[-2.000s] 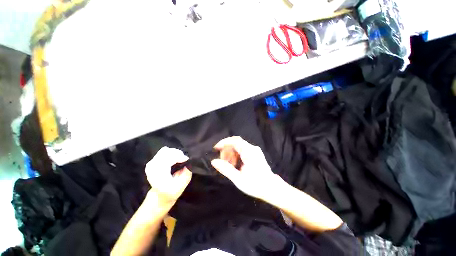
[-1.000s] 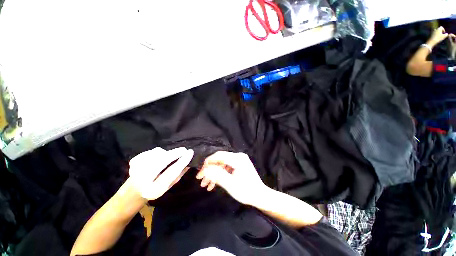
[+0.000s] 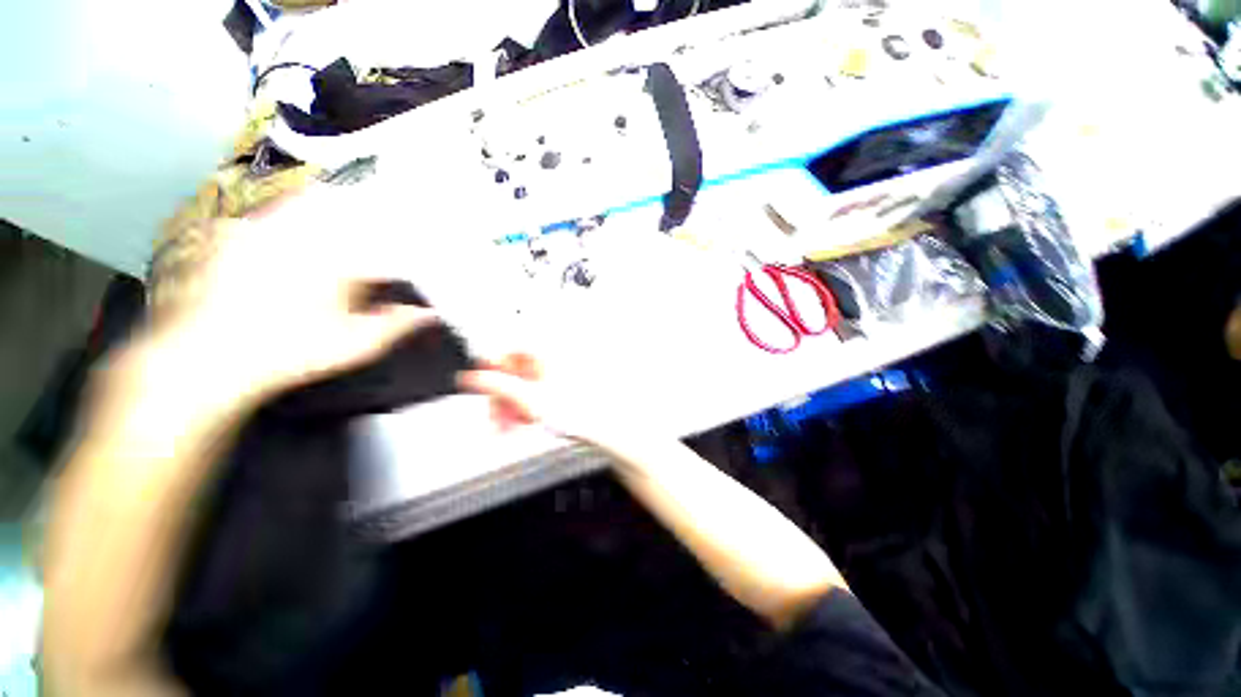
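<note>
A black garment piece (image 3: 357,373) lies over the front left edge of the white table (image 3: 578,470), and its lower part hangs down toward the lap. My left hand (image 3: 293,306) is blurred and pinches the cloth's upper edge between thumb and fingers. My right hand (image 3: 510,391) is at the cloth's right end, with its fingertips against the black edge. The fingertips' exact grip is blurred. The white sewing machine head (image 3: 585,150), with a blue stripe and a black band (image 3: 676,143), lies behind and to the right of the hands.
Red-handled scissors (image 3: 787,308) lie right of the hands, beside a plastic-wrapped packet (image 3: 905,282). A clear-wrapped bundle (image 3: 1030,252) stands at the table's right corner. A dark control panel (image 3: 912,144) is at the machine's right end. Black cloth (image 3: 1007,477) hangs below the table, near a blue object (image 3: 837,402).
Both hands have moved from over the lap up to the table, with black cloth now lifted onto its edge. The view has shifted, and the machine head now shows.
</note>
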